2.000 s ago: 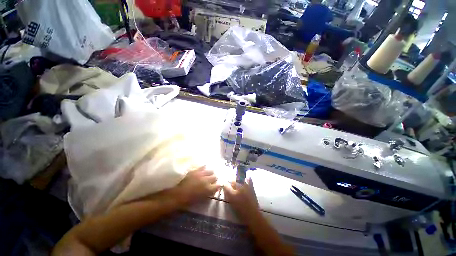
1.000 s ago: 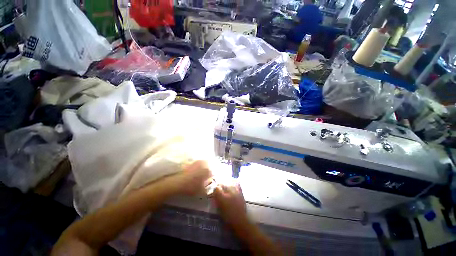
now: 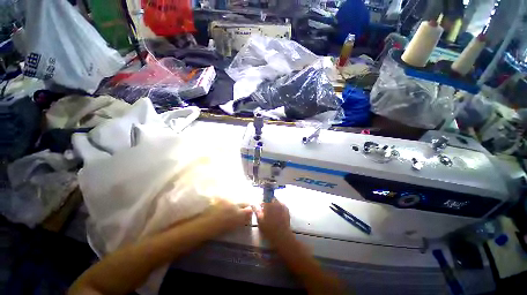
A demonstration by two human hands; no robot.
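Observation:
A large cream garment piece (image 3: 138, 184) lies on the white table left of the sewing machine head (image 3: 323, 173), with folds hanging over the front edge. My left hand (image 3: 232, 214) lies at its right end, fingers low by the needle area. My right hand (image 3: 273, 218) is right beside it, just in front of the presser foot (image 3: 268, 193). The fingertips of both hands are close together on the cloth edge. Lamp glare washes out the edge and the needle. Dark thread snips (image 3: 350, 218) lie on the machine bed to the right.
Clear plastic bags (image 3: 289, 80) with white and dark cloth lie behind the machine. Thread cones (image 3: 423, 44) stand upper right. A white carrier bag (image 3: 66, 49) and a red bag (image 3: 167, 16) hang upper left. Pale cloth (image 3: 34, 178) is heaped at the left.
One second ago my hands were lower and pinched a small folded bit of cloth off the bed. Now they are flatter, and my right hand is nearer the presser foot. The view has shifted slightly.

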